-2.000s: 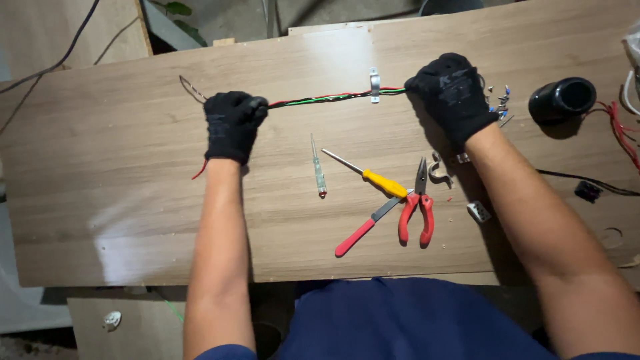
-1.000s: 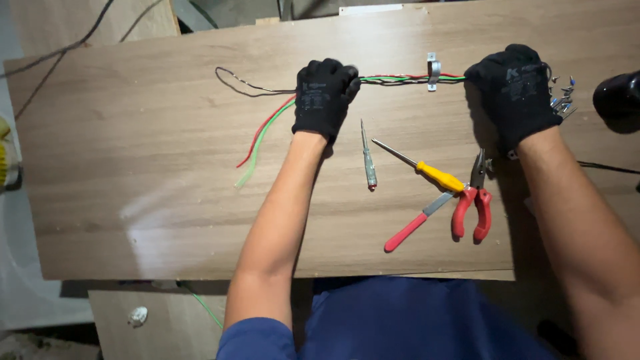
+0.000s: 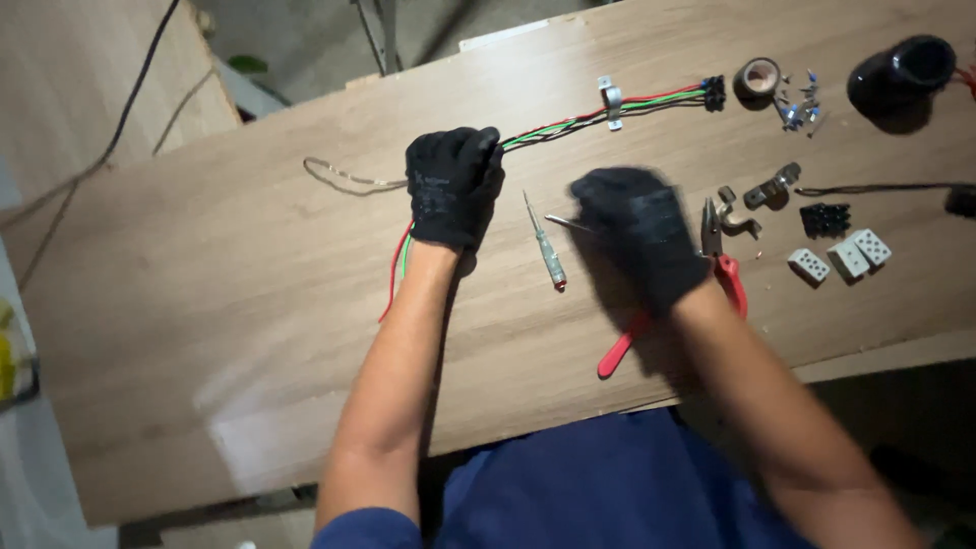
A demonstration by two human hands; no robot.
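My left hand (image 3: 455, 185), in a black glove, grips a bundle of red, green and black wires (image 3: 553, 130). The bundle runs under a metal pipe clamp (image 3: 612, 103) to a black terminal block (image 3: 714, 93). Loose red and green ends hang below the left hand, and a dark wire loop (image 3: 343, 177) lies beyond it. My right hand (image 3: 637, 221), gloved and blurred, hovers over a screwdriver (image 3: 566, 223), whose handle is hidden; its grip is unclear. Beside it lie a tester screwdriver (image 3: 545, 244), red-handled pliers (image 3: 730, 278) and a red-handled tool (image 3: 619, 352).
A tape roll (image 3: 758, 78), small screws with blue parts (image 3: 799, 110) and a black cylindrical object (image 3: 900, 76) stand or lie at the upper right. Below are metal clamps (image 3: 772, 187), a black terminal strip (image 3: 825, 219) and white perforated blocks (image 3: 848, 259). A cable (image 3: 126, 122) crosses the left.
My right hand has let go of the wire bundle and moved down toward the tools, uncovering the terminal block. My left hand still holds the wires.
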